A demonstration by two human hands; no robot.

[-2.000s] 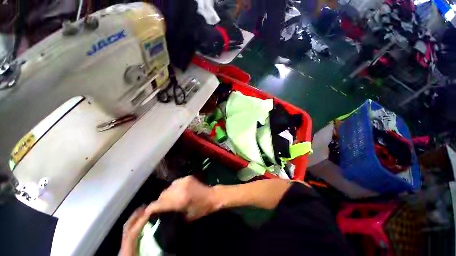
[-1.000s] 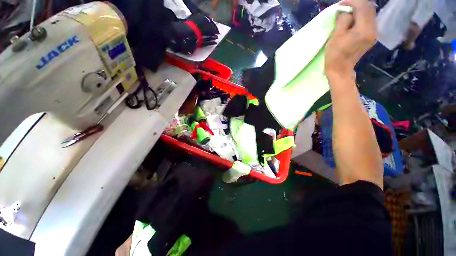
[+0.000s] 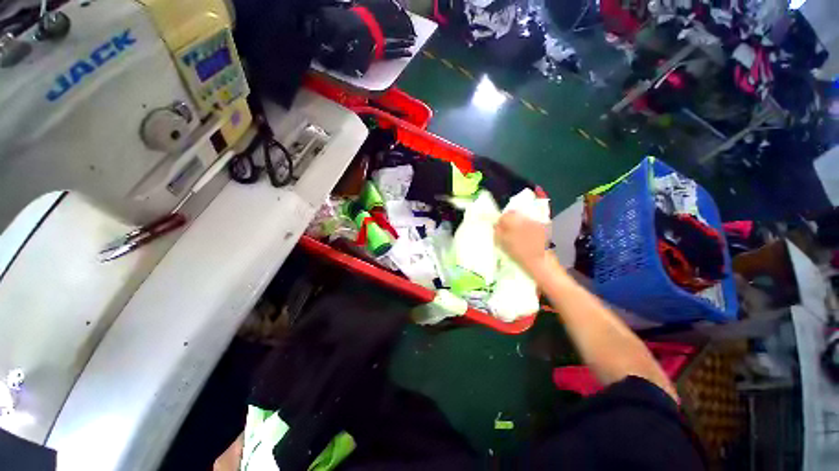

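Note:
My right hand (image 3: 522, 241) is closed on a pale green cloth piece (image 3: 507, 287) at the right end of the red parts bin (image 3: 363, 268), which stands on the floor and holds green, white and black pieces. My left hand (image 3: 229, 457) is barely in view at the bottom edge, beside a pale green and black cloth (image 3: 264, 440) on the lap; its fingers are hidden.
The white sewing machine (image 3: 97, 115) stands at left, with thread snips (image 3: 143, 236) on its bed and black scissors (image 3: 263, 158) at the table's right end. A blue basket (image 3: 623, 246) stands right of the bin. A black bundle (image 3: 363, 37) lies behind it.
My right hand has come down and left from the upper right, bringing the pale green cloth from the air to the red bin. The cloth on the lap has hardly moved.

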